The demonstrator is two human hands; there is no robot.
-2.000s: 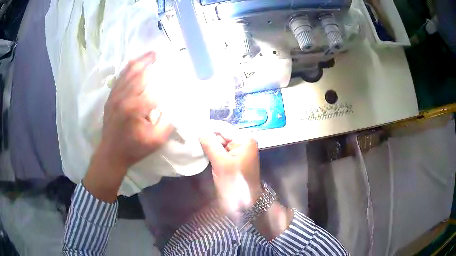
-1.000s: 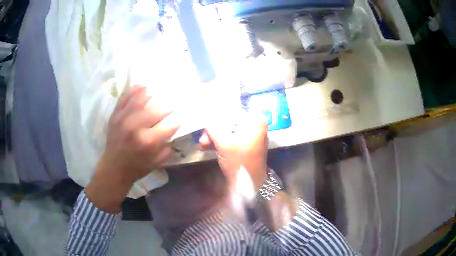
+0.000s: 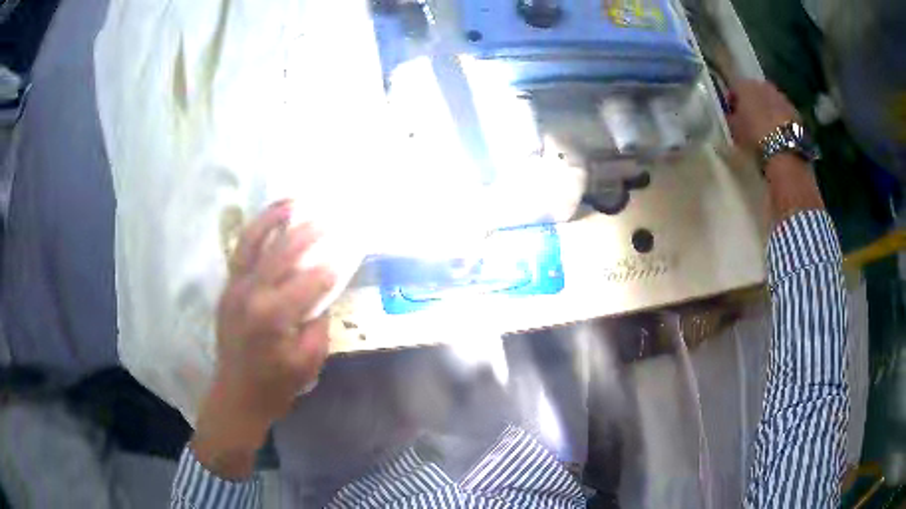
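The white cloth (image 3: 169, 229) is spread over the left of the machine table, partly washed out by the lamp glare. My left hand (image 3: 273, 318) is on its right edge with curled fingers, the cloth edge between them. My right hand (image 3: 763, 111) is at the far right end of the machine, at the small white tray (image 3: 747, 40). Its fingertips are partly hidden, and I cannot tell if they hold anything. The blue plate (image 3: 472, 270) lies uncovered at the table's front. The needle area is lost in glare.
The blue and white overlock machine (image 3: 606, 65) stands behind the plate, with pale dials (image 3: 624, 124) on its front. Grey-purple cloth (image 3: 45, 249) hangs at the far left. The cream table's front edge (image 3: 596, 313) runs across the middle.
My right hand has left the blue plate and reached to the machine's right end. My left hand stays at the cloth. The view has shifted, showing more of the blue machine head.
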